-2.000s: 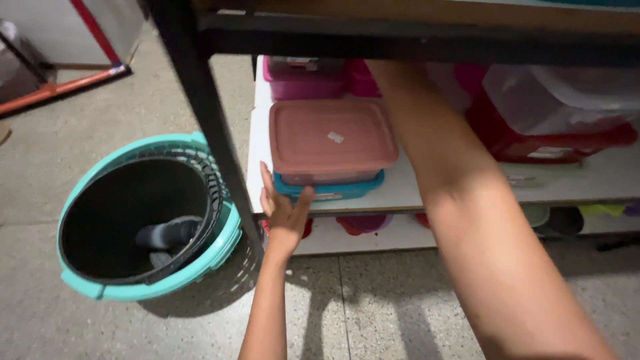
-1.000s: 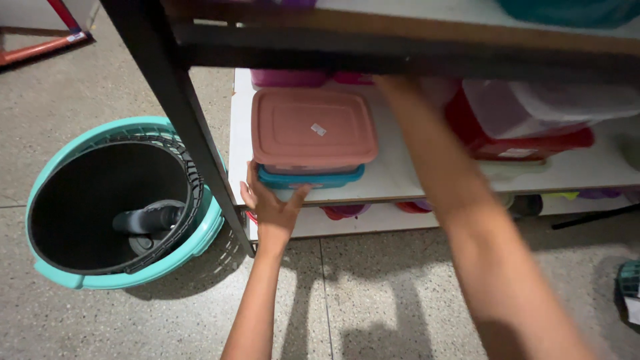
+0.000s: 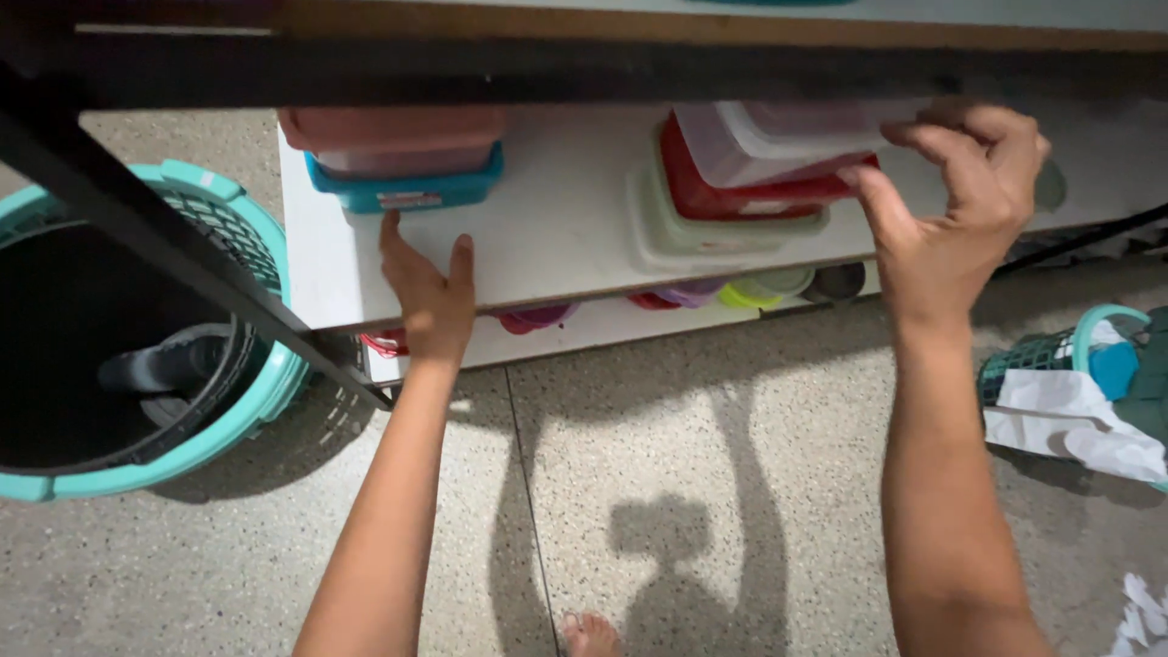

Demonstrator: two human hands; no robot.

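Note:
My left hand (image 3: 427, 297) is at the shelf's front edge with fingers apart, its index fingertip at or just below a blue plastic container (image 3: 411, 190). A pink-lidded plastic container (image 3: 392, 130) rests on the blue one. My right hand (image 3: 967, 173) is raised with fingers curled and apart, its thumb tip close to the right side of a red plastic container (image 3: 707, 178). Nothing shows between its fingers. A translucent container (image 3: 730, 141) sits tilted on the red one, which stands on pale green containers (image 3: 693, 233). Whether the thumb touches the red container I cannot tell.
A black upper shelf beam (image 3: 584, 73) and a slanting metal post (image 3: 173, 228) frame the white shelf (image 3: 566, 219). Colourful containers (image 3: 689, 292) sit on the lower shelf. A turquoise basket (image 3: 265, 392) stands at left, a green basket (image 3: 1027, 365) with paper at right.
My right hand, earlier hidden under the upper shelf, is now visible beside the red container. My left hand has moved from the left side of the blue container to its front. The view has shifted right.

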